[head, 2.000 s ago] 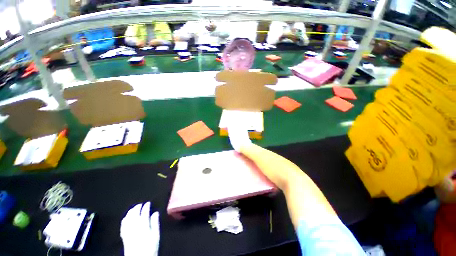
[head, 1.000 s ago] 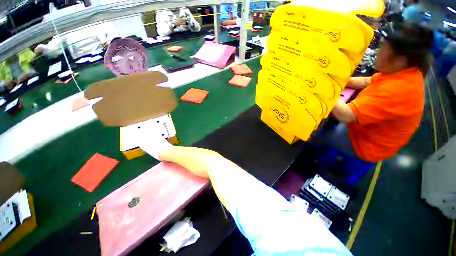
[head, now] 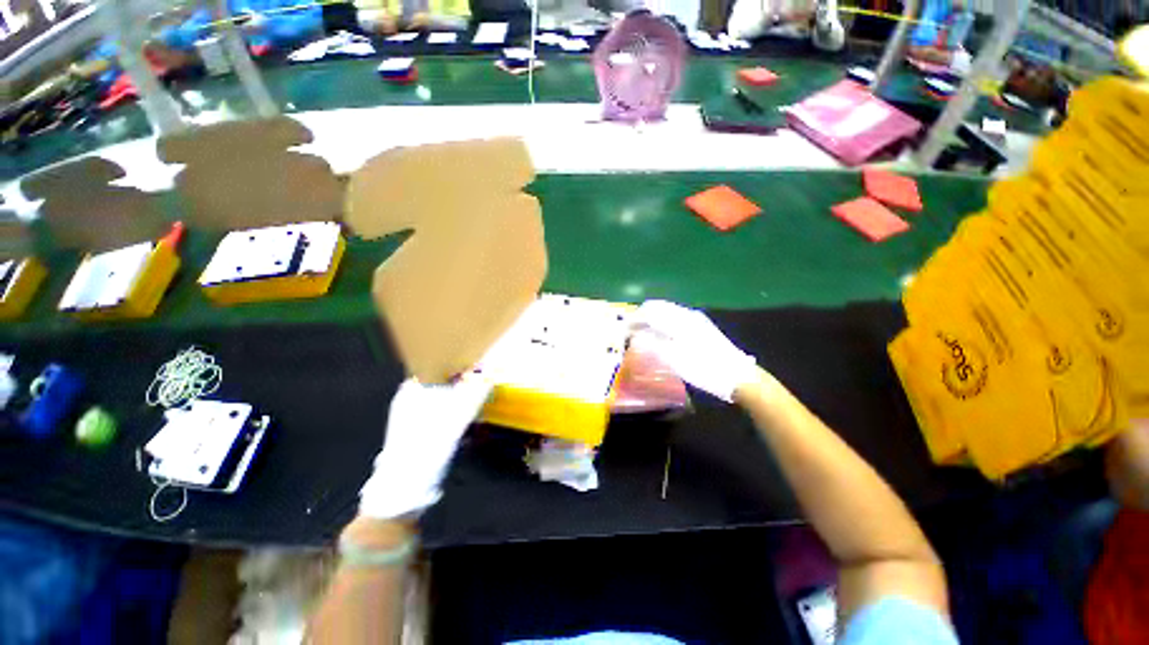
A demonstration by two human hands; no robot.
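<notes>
A yellow carton (head: 563, 417) with its brown lid flap (head: 469, 258) standing open is tilted above the pink block (head: 649, 384), mostly hiding it. A white unit (head: 566, 340) with small black holes lies in the carton. My left hand (head: 430, 441), in a white glove, grips the carton's left side at the lid's foot. My right hand (head: 691, 348), also gloved, is at the carton's right rear corner; its fingertips are partly hidden. A crumpled clear bag (head: 563, 465) lies just in front of the block.
Open cartons with white units (head: 274, 262) stand on the green belt (head: 605, 239) at left. Units (head: 202, 446) and a white cord (head: 187, 377) lie on the black mat at left. Yellow flat cartons (head: 1027, 302) lean at right. Orange-red pads (head: 722, 207) lie on the belt.
The carton has come from the belt towards me, over the pink block. My left hand has come onto its left side. The view has swung back left from the person in orange.
</notes>
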